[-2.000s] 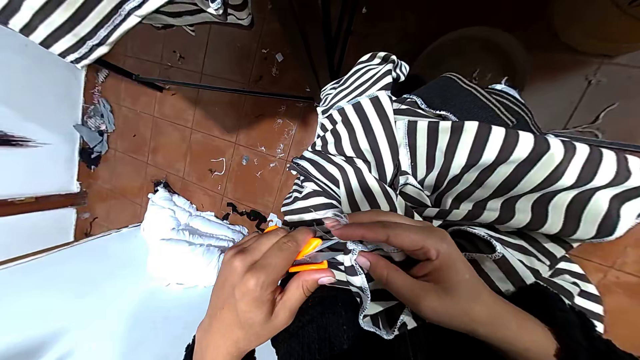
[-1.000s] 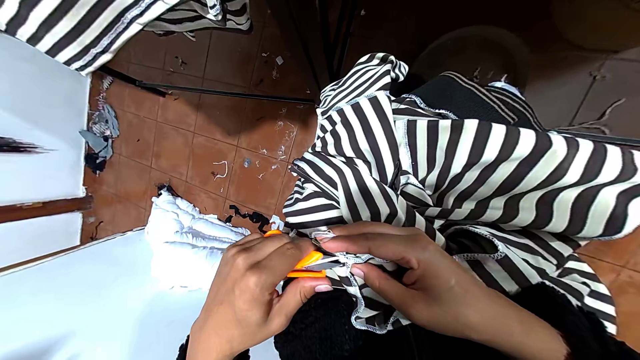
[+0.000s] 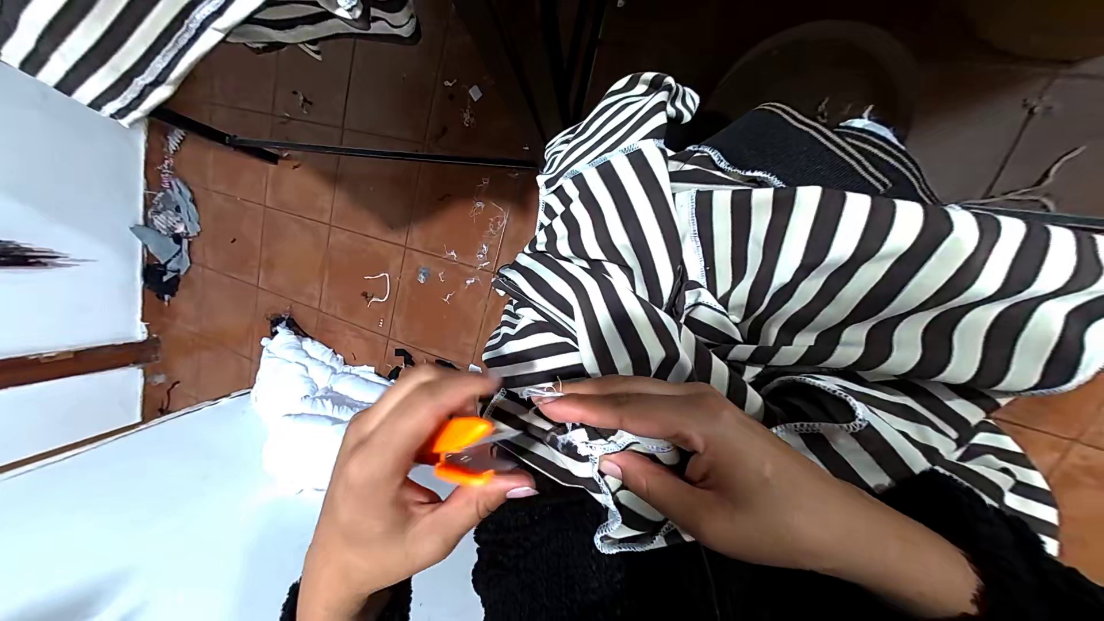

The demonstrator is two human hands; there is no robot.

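Observation:
A black-and-white striped garment (image 3: 621, 285) with pale overlocked seams lies across my lap and spreads to the right. My left hand (image 3: 405, 483) holds small thread snips with orange handles (image 3: 461, 448); their metal blades point right, close to the fabric, and look blurred. My right hand (image 3: 724, 466) pinches the garment's seam edge between thumb and fingers. Some loose white thread (image 3: 543, 392) lies by its index fingertip. Folds of cloth hide part of the seam.
White padded material (image 3: 310, 405) lies left of my left hand, beside a white surface (image 3: 155, 517). Thread scraps dot the tiled floor (image 3: 362, 250). A thin black bar (image 3: 388, 155) crosses beyond. More striped cloth (image 3: 129, 52) hangs at top left.
My left hand has shifted a little left with the snips, which now show more plainly and stand slightly apart from my right hand. My right hand stays at the seam.

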